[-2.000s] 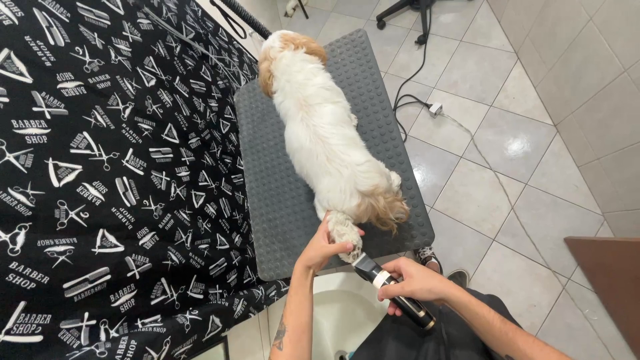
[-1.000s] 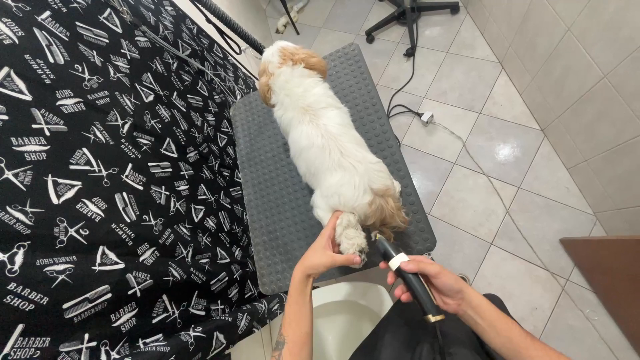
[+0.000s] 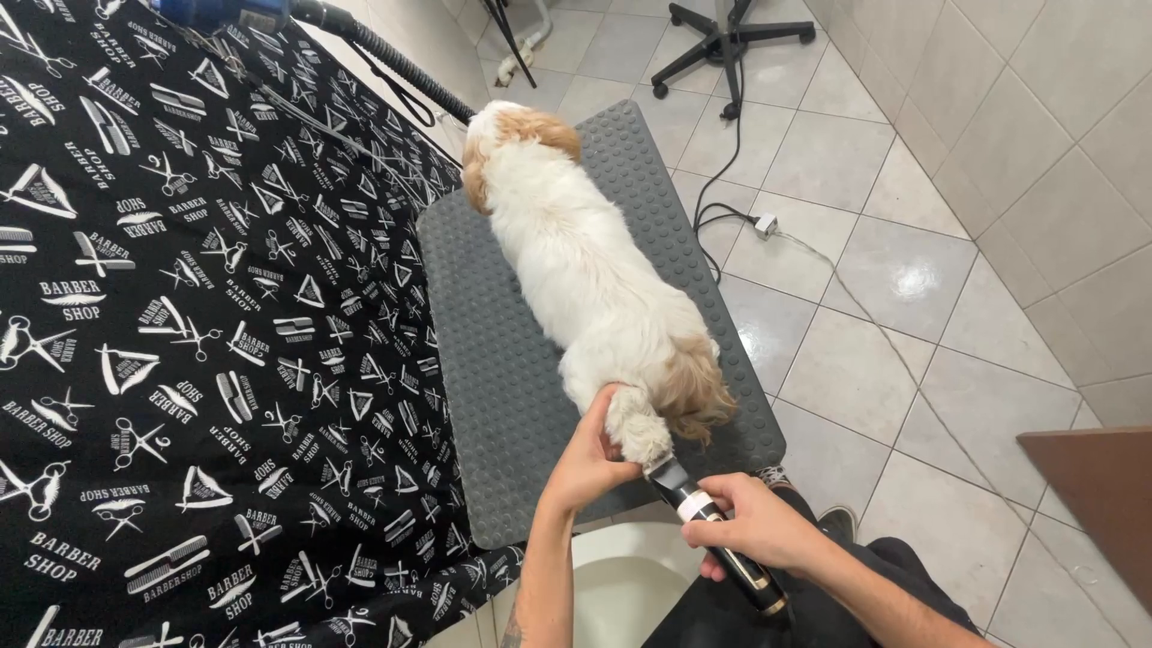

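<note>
A white dog with tan ears and a tan tail (image 3: pixel 585 243) stands on a grey studded rubber table top (image 3: pixel 486 360), facing away. My left hand (image 3: pixel 589 459) grips the dog's raised hind leg (image 3: pixel 637 427) near the paw. In my right hand (image 3: pixel 760 526) is a black hair clipper (image 3: pixel 720 540) with a light band. The clipper's blade end touches the fur at the paw. Part of the paw is hidden by my left fingers and the clipper head.
A black curtain (image 3: pixel 225 360) with barber prints hangs along the left. Below the table is a white basin (image 3: pixel 621 576). On the tiled floor lie a cable with a plug adapter (image 3: pixel 765 225) and a wheeled chair base (image 3: pixel 724 40). A brown panel (image 3: pixel 1098 504) juts in at right.
The clipper's blade end, beside the tail a second ago, is now at the paw. My left hand keeps its hold on the hind leg.
</note>
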